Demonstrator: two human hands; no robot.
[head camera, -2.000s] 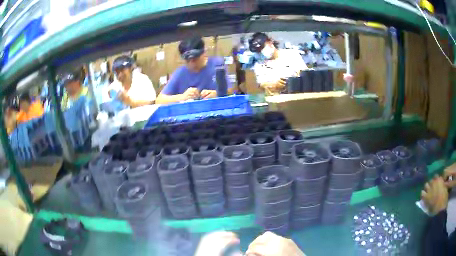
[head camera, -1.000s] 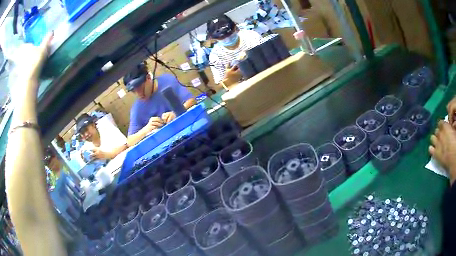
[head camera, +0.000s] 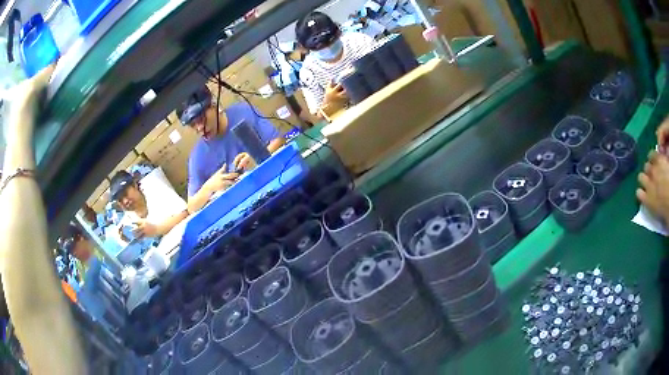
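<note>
My left arm reaches up along the left edge to the shelf above. My left hand (head camera: 28, 89) is small and blurred there, just below a shiny blue container (head camera: 38, 45); whether it grips anything cannot be told. My right hand is out of the picture. Stacks of dark grey cup-shaped housings stand in front of me, the nearest tall one (head camera: 439, 228) open side up with ribs and a hub inside. A loose pile of small dark inserts with pale discs (head camera: 581, 321) lies on the green bench at the lower right.
A blue bin (head camera: 246, 209) with small dark parts stands behind the stacks. A cardboard box (head camera: 400, 110) and several seated workers are across the bench. Shorter housing stacks (head camera: 548, 156) stand at the right. A neighbour's hands (head camera: 653, 183) hold something white at the right edge.
Both hands were low at the front edge; my left hand has since gone up to the shelf and my right hand has left the picture. The view has tilted and moved closer to the stacks.
</note>
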